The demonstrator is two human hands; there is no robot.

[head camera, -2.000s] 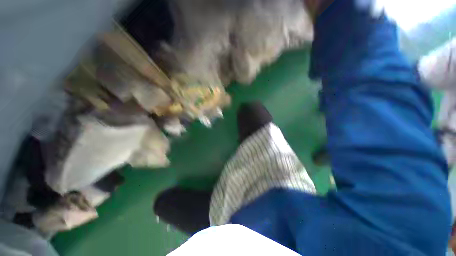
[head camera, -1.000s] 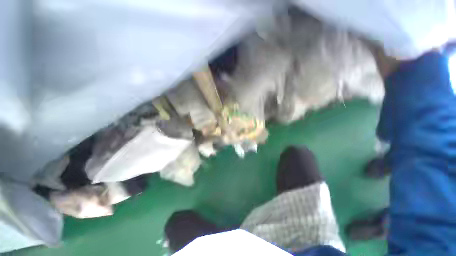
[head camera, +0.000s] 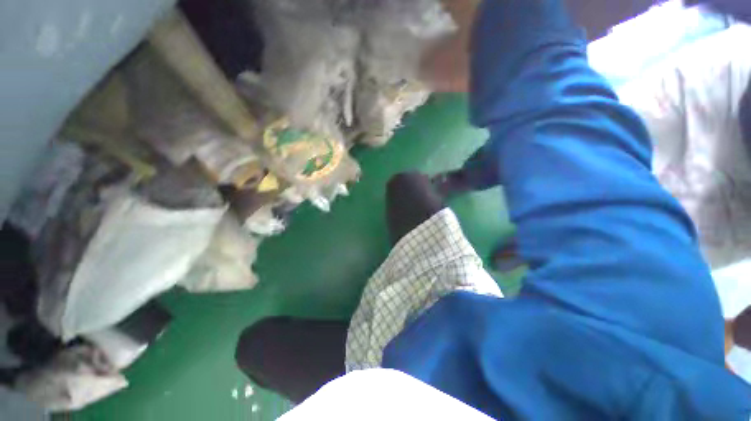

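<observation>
Wrapped fabric rolls point(head camera: 309, 62) in crumpled grey-white plastic lie packed low under the pale drape point(head camera: 74, 49). A tan stick-like core point(head camera: 202, 78) points out among them, beside a green and yellow round label point(head camera: 305, 152) on plastic. A bundle with a white face point(head camera: 136, 263) lies at the left. My right arm, in a blue sleeve, reaches up past the rolls. My right hand point(head camera: 449, 53) shows only as a blurred brown patch at their right end; its fingers cannot be made out. My left hand is not in view.
The green floor point(head camera: 321, 263) shows below the rolls, with dark shoes point(head camera: 292, 353) and light checked cloth point(head camera: 420, 271) on it. A person in pale patterned clothing point(head camera: 700, 140) is at the right, with more dark shoes near my sleeve. A small brown patch at the right edge is unclear.
The view first swung so the rolls shifted right, then back left. The drape now covers less of the view, and the person at the right shows again. My right arm still reaches toward the rolls.
</observation>
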